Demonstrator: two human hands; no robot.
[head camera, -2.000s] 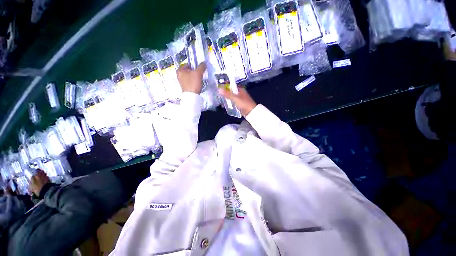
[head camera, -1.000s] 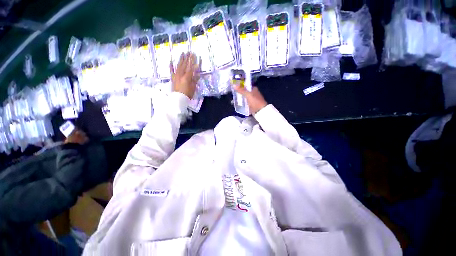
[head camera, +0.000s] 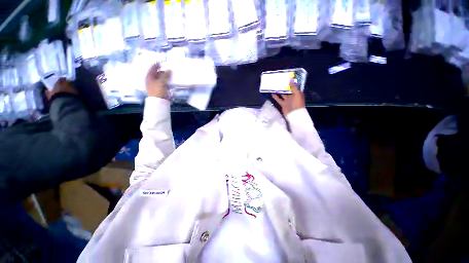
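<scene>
My right hand (head camera: 291, 98) holds a phone case with a white insert card (head camera: 277, 82) sideways above the near edge of the black bench. Its thumb lies on the end with the yellow band. My left hand (head camera: 158, 82) is on the pile of stacked cases (head camera: 131, 77) at the near bench edge. The fingers are overexposed and blurred, so I cannot tell whether they grip a case. A white case or bag (head camera: 193, 74) extends right from that hand.
Bagged cases (head camera: 216, 19) lie in a long row behind. Two small white slips (head camera: 339, 68) lie right on the black bench (head camera: 370, 87). Another person's hand (head camera: 62, 88) is at cases on the left. Brown cartons (head camera: 85, 203) stand below left.
My left hand has moved from the bagged row to the pile at the near left. My right hand has moved right, and its case has turned from upright to sideways. The view has shifted.
</scene>
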